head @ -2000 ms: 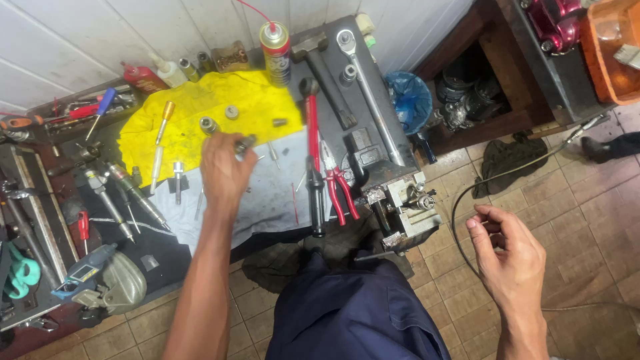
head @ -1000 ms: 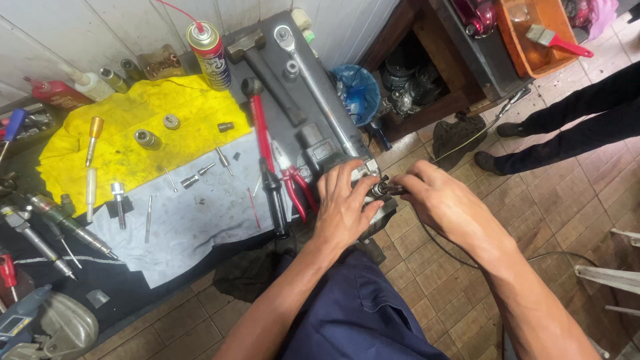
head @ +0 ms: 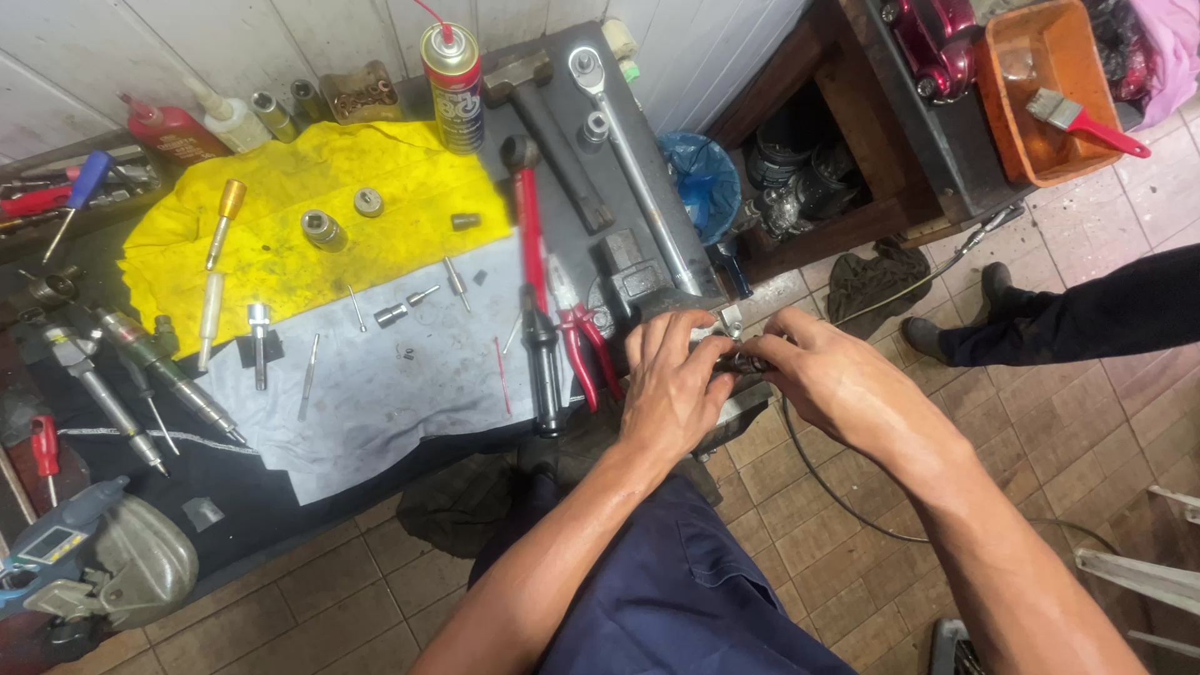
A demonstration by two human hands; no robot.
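Note:
My left hand (head: 673,380) and my right hand (head: 825,370) meet over the bench vise (head: 736,422) at the bench's right corner. Their fingertips pinch a small dark metal part (head: 743,363) between them, mostly hidden by the fingers. Left of my hands lie red-handled pliers (head: 586,342) and a red-and-black torque wrench (head: 532,281). Small metal parts, among them a small cylinder (head: 391,315), rest on the grey cloth (head: 375,394). A socket (head: 322,230) and a round metal piece (head: 368,202) stand on the yellow cloth (head: 272,169).
A spray can (head: 452,89), hammer (head: 567,155) and long ratchet (head: 637,178) occupy the back of the bench. Beyond its right end are a blue-lined bin (head: 701,187) and an orange tray (head: 1045,94) with a brush. A person's legs (head: 1078,314) are at the right; a hose (head: 816,469) crosses the floor.
My left hand has gone from over the yellow cloth to the vise, where my right hand has joined it. The person's legs show more fully at the right. The view has shifted right.

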